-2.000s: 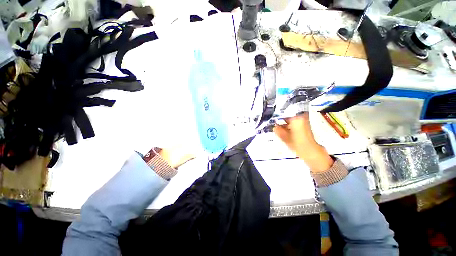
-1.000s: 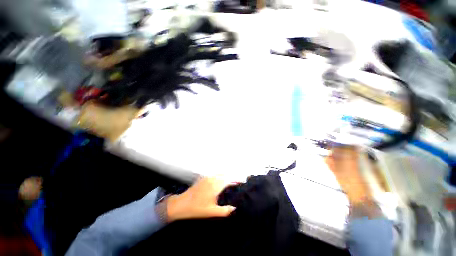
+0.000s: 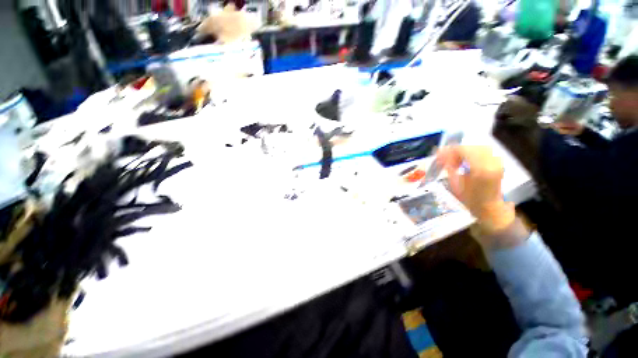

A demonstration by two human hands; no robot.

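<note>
My right hand (image 3: 479, 183) is raised over the right end of the white table (image 3: 231, 241). Its fingertips are closed at the edge of a pale, thin flat piece (image 3: 439, 162), blurred and tilted. A small orange-red thing (image 3: 413, 175) lies just left of this piece. A clear-covered flat packet (image 3: 423, 208) lies below it near the table's front edge. Black cloth (image 3: 318, 318) hangs below the table edge at the bottom centre. My left hand is out of the picture.
Black fabric strips (image 3: 105, 210) lie in a heap at the left. A blurred sewing machine head stands around the middle, with a black strip (image 3: 326, 154) beside it. A person in dark clothing (image 3: 587, 182) is at the right. Other worktables are behind.
The view has swung up and to the right. My right hand has left the needle area and risen to the table's right end. My left hand, earlier on the black cloth, has gone out of view.
</note>
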